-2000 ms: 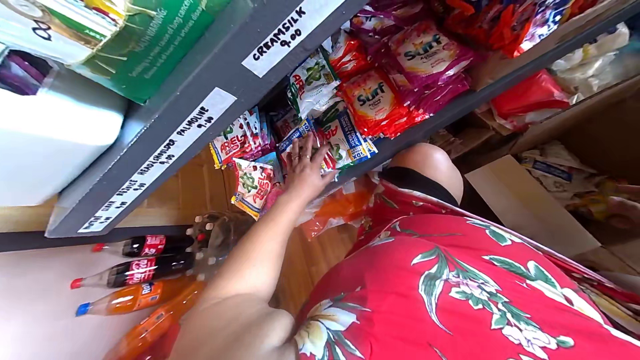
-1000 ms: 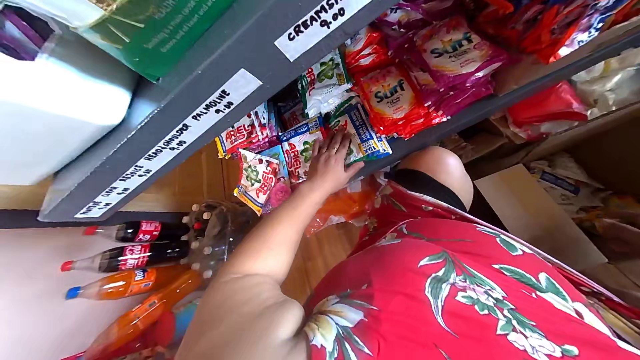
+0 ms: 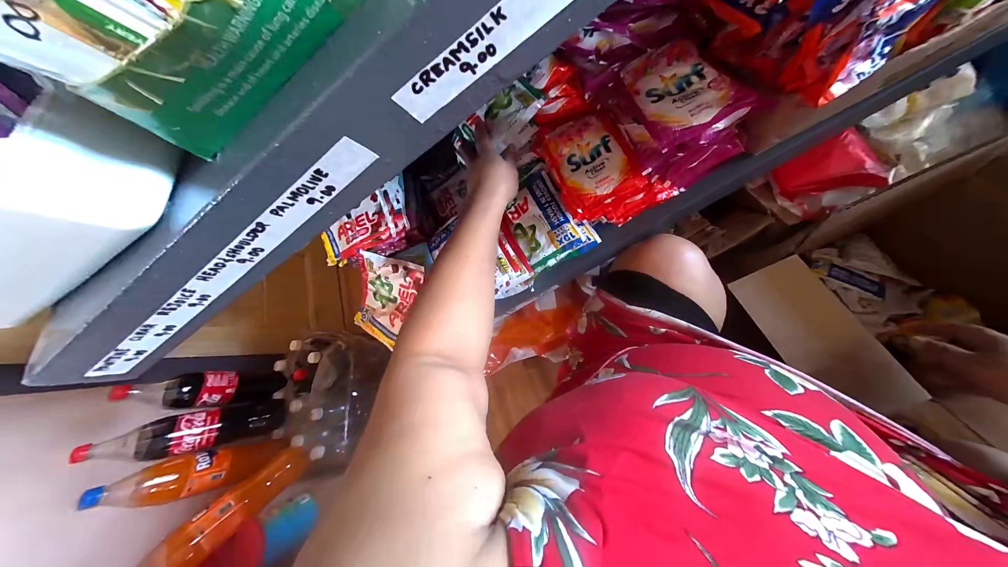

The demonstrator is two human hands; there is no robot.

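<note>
My left hand (image 3: 490, 161) reaches deep among detergent sachets on the grey shelf, touching white-and-green sachets (image 3: 510, 110); its fingers are partly hidden. Ariel sachets lie beside the forearm: a bundle on the left (image 3: 366, 224), one low at the shelf edge (image 3: 387, 295) and others on the right (image 3: 535, 224). Right of the hand are red Surf packs (image 3: 594, 161) and purple Surf packs (image 3: 681, 90). At the right edge my right hand (image 3: 957, 346) shows dimly over a cardboard box (image 3: 827, 331), close to some packets; its grip is unclear.
The grey shelf edge (image 3: 260, 197) with handwritten price strips crosses the upper left. Cola bottles (image 3: 189, 429) and orange soft-drink bottles (image 3: 189, 472) stand at lower left. An orange plastic bag (image 3: 535, 327) is below the sachets, near my knee (image 3: 677, 272).
My left hand has moved off the Ariel sachets in front and farther back into the shelf. My right hand now shows at the right edge.
</note>
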